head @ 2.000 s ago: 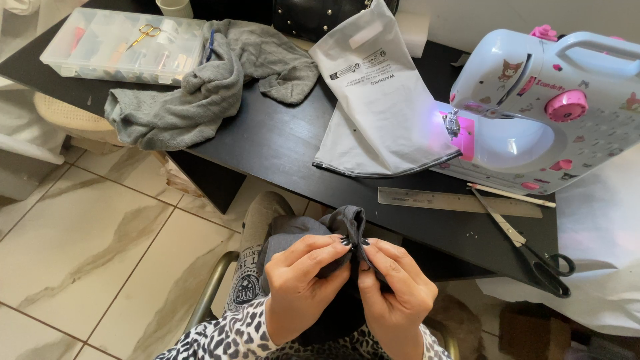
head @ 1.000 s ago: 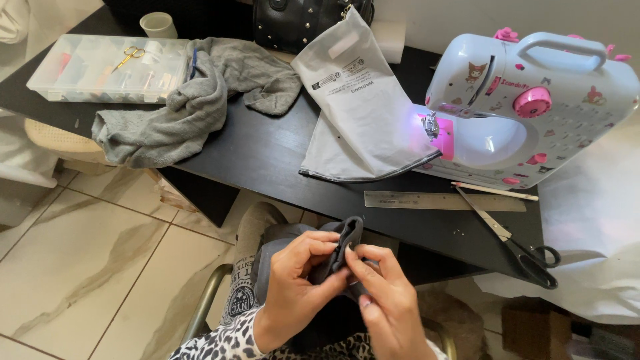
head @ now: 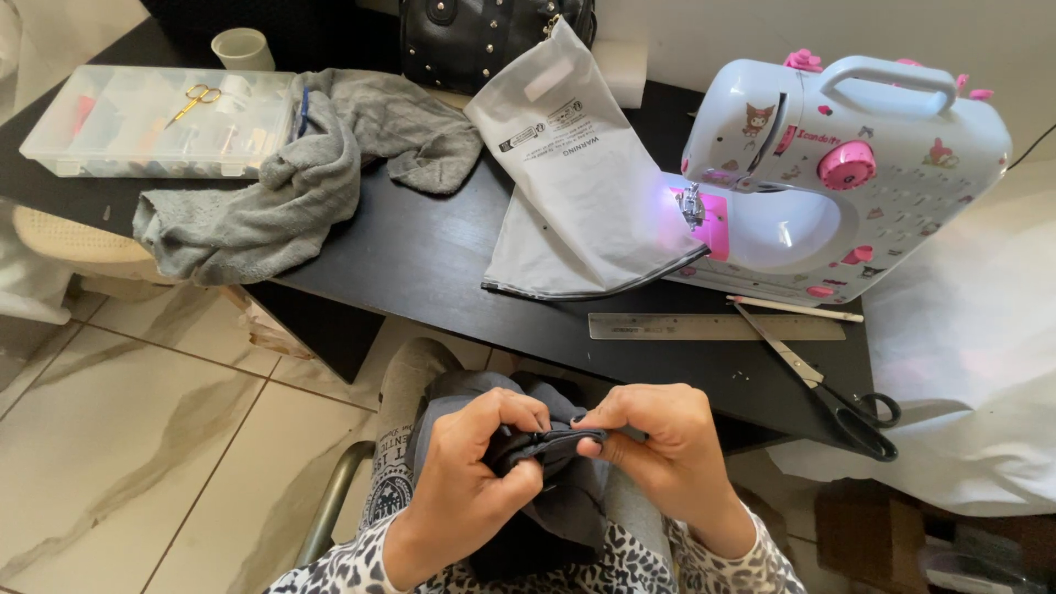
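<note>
Dark grey fabric (head: pixel 569 495) lies bunched over my lap, below the table's front edge. My left hand (head: pixel 474 470) pinches a folded edge of it between thumb and fingers. The right end of that same fold is pinched by my right hand (head: pixel 660 450). Between the two hands the folded edge runs roughly level. Beyond them on the table, a white plastic bag (head: pixel 577 181) with a dark lower edge reaches to the lit needle area of a white and pink sewing machine (head: pixel 891 181).
A clear ruler (head: pixel 660 327), a thin stick (head: pixel 808 309) and black-handled scissors (head: pixel 808 371) lie near the front edge. Further left are a grey cloth (head: pixel 247 223), a clear compartment box (head: pixel 115 157) with small gold scissors (head: pixel 196 103), a cup (head: pixel 243 51) and a black studded bag (head: pixel 495 41).
The folded edge stood up between my hands a second ago; now it lies more level, stretched between them. My right hand has moved up and away from my left.
</note>
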